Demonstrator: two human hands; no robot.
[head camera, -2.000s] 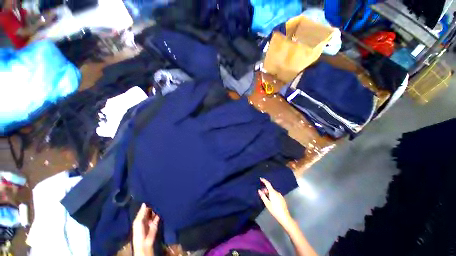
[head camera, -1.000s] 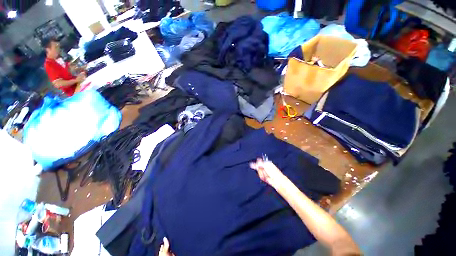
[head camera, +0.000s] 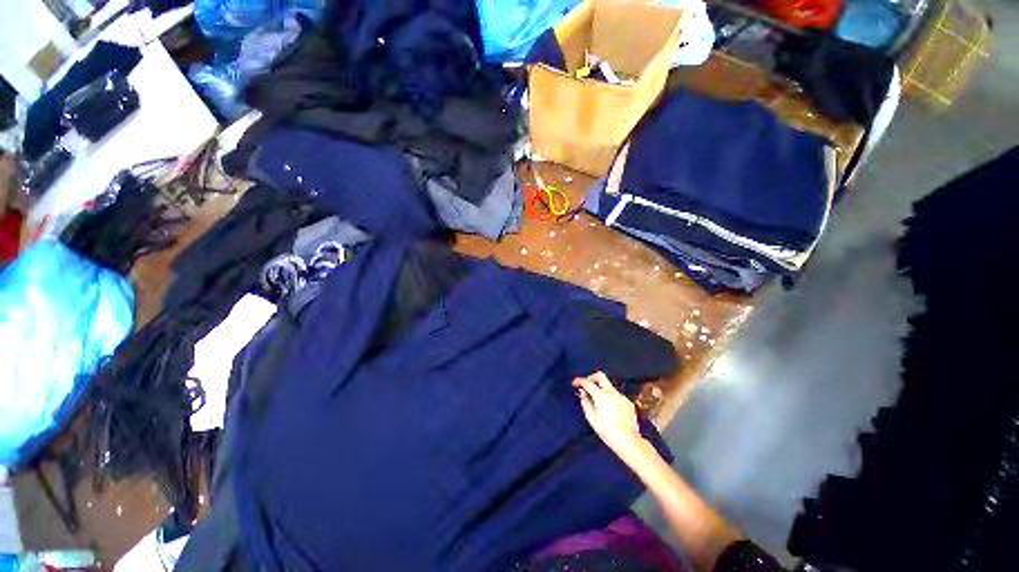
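A navy jacket (head camera: 380, 436) lies spread on the brown table in front of me, with darker cloth under its right edge. My right hand (head camera: 609, 413) is over the right part of the jacket, fingers bent together at the fabric. The image is too blurred to tell whether the fingers pinch the cloth or hold a small tool. My left hand is not in the picture.
Orange-yellow scissors (head camera: 551, 201) lie by an open carton (head camera: 587, 117). Folded navy garments (head camera: 726, 179) are stacked at the right. Black hangers (head camera: 134, 391) and a blue bag (head camera: 62, 335) are at the left. Black hanging garments (head camera: 927, 391) stand at far right.
The view has turned, dropping the left hand and the person in red out of sight. My right hand has moved toward the jacket's right edge.
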